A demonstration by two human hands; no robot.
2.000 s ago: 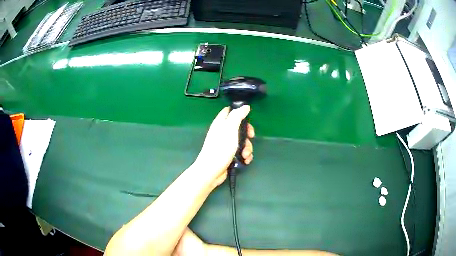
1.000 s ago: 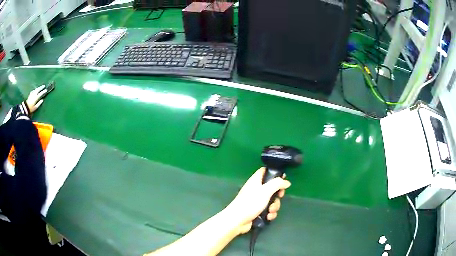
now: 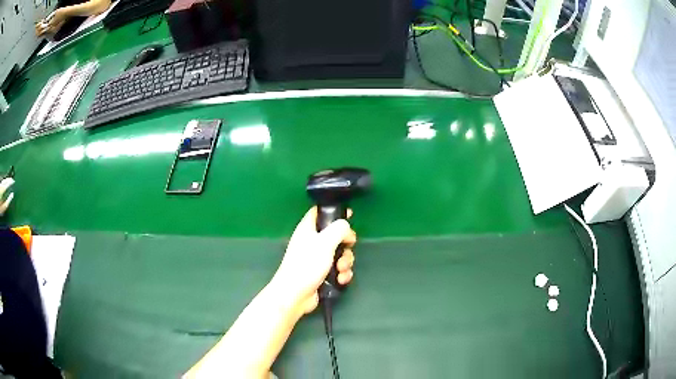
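Observation:
My left hand (image 3: 315, 259) comes in from the bottom and is closed round the grip of a black handheld barcode scanner (image 3: 339, 183). The scanner's rounded head points right, above the glossy green strip. Its thin black cord runs down out of the picture. A phone mid-frame assembly (image 3: 178, 175) lies on the green strip to the left of the scanner, apart from it. It has an open window at the near end and dark parts at the far end. My right hand is not in view.
A keyboard (image 3: 170, 80), mouse (image 3: 144, 55), dark brown box (image 3: 204, 24) and large black panel (image 3: 330, 37) stand beyond the strip. At right are a white sheet (image 3: 545, 148), white box (image 3: 617, 194), white cable and three white dots (image 3: 553, 291). Parts of other people show at left.
The phone assembly has shifted left along the green strip, away from the scanner. My left hand still holds the scanner. The camera view has also shifted. The right forearm seen earlier at the bottom is gone.

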